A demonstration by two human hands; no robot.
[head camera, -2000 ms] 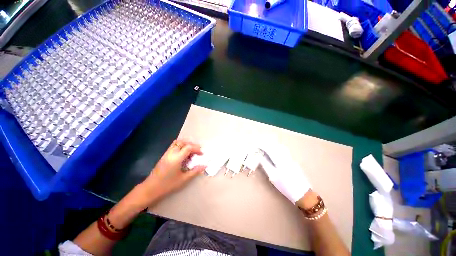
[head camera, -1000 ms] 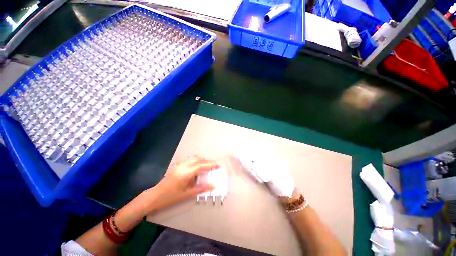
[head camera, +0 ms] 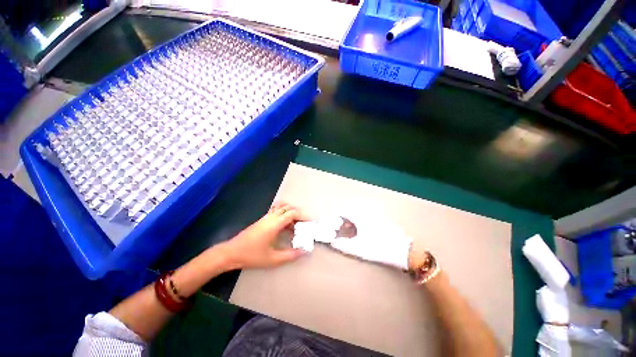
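Note:
White moulded parts (head camera: 304, 236) are held together over the tan board (head camera: 390, 300), washed out by glare, so their number cannot be told. My bare left hand (head camera: 268, 237) grips them from the left with thumb and fingers. My right hand (head camera: 373, 240), in a white glove, reaches in from the right with its fingers at the parts. A dark round spot shows at its fingers; I cannot tell what it is. The glove and parts blend together, so the right hand's grip is unclear. The large blue parts tray (head camera: 202, 178) at the left holds rows of white parts with pins.
A green mat (head camera: 446, 190) lies under the board. A small blue bin (head camera: 390, 73) holding a white roll (head camera: 404, 28) stands across the dark green belt (head camera: 460, 125). A white roll (head camera: 546, 261) and tied white bundle (head camera: 553, 314) lie at the right. A red tray (head camera: 593, 97) is back right.
My right hand has come back left to the parts beside my left hand. The parts, seen with pins toward me a second ago, are now turned and closed between the hands. The view has shifted slightly.

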